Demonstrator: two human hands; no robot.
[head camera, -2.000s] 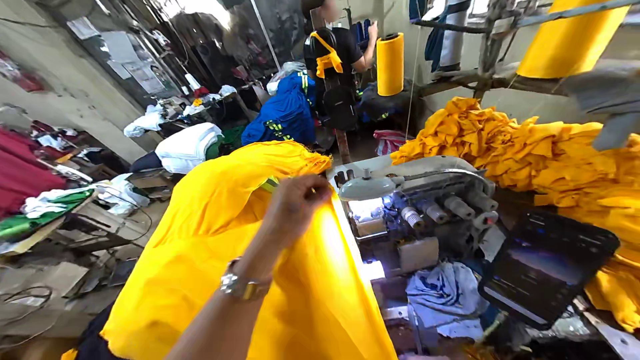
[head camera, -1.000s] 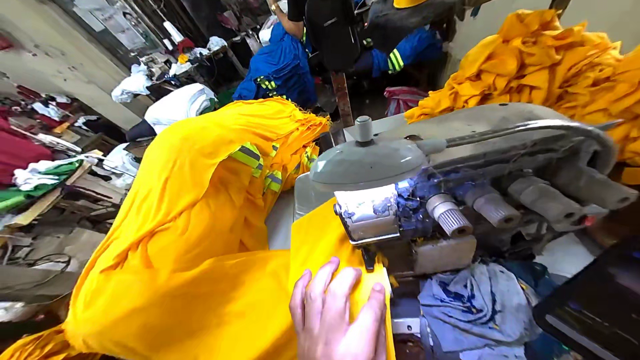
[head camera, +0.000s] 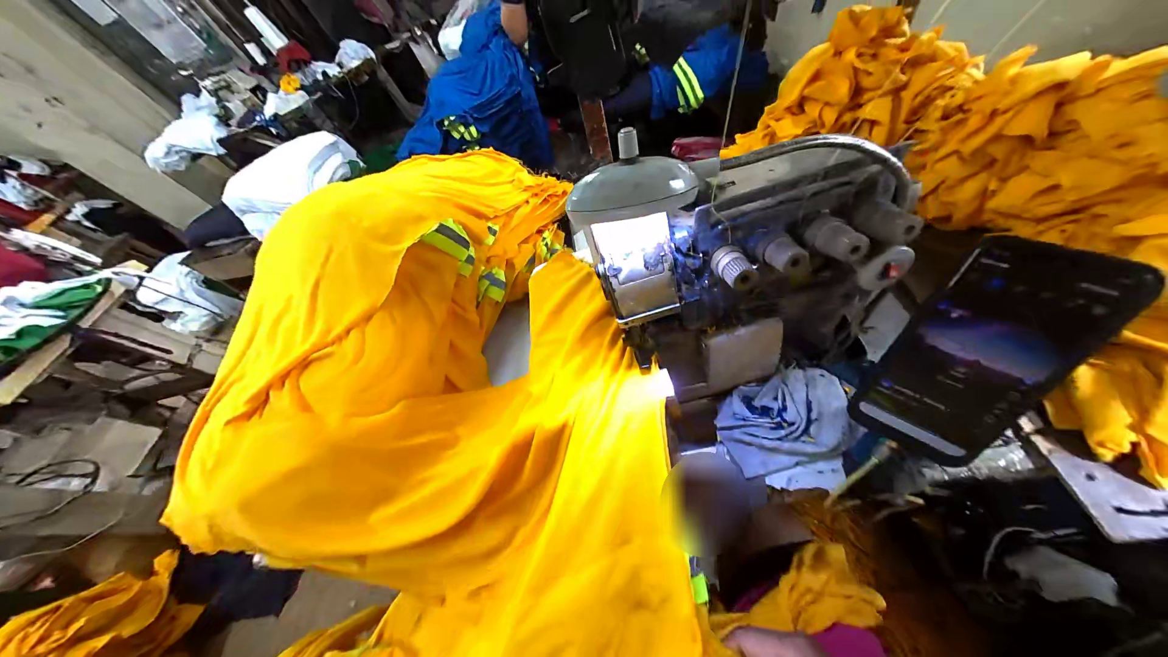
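Yellow fabric (head camera: 365, 465) with reflective lime-and-grey strips is draped in a large bundle left of an overlock sewing machine (head camera: 639, 265). One flat panel of it runs up to the lit presser foot and lies along the machine's left side. At the bottom edge, part of a hand, seemingly my right hand (head camera: 774, 642), shows beside the yellow fabric; its fingers are mostly cut off, so its grip cannot be told. My left hand is out of view. A blurred dark patch lies just right of the panel.
A phone (head camera: 1004, 347) stands tilted right of the machine, near a crumpled pale-blue cloth (head camera: 789, 424). Yellow pieces (head camera: 1049, 137) are heaped behind. Blue garments (head camera: 484, 91) lie beyond, by a person's arm (head camera: 515, 23). Cardboard (head camera: 96, 456) and white bundles (head camera: 287, 178) lie left.
My left hand, earlier on the yellow fabric and then flat on the panel before the presser foot, has left the view. Part of a hand now shows at the bottom edge.
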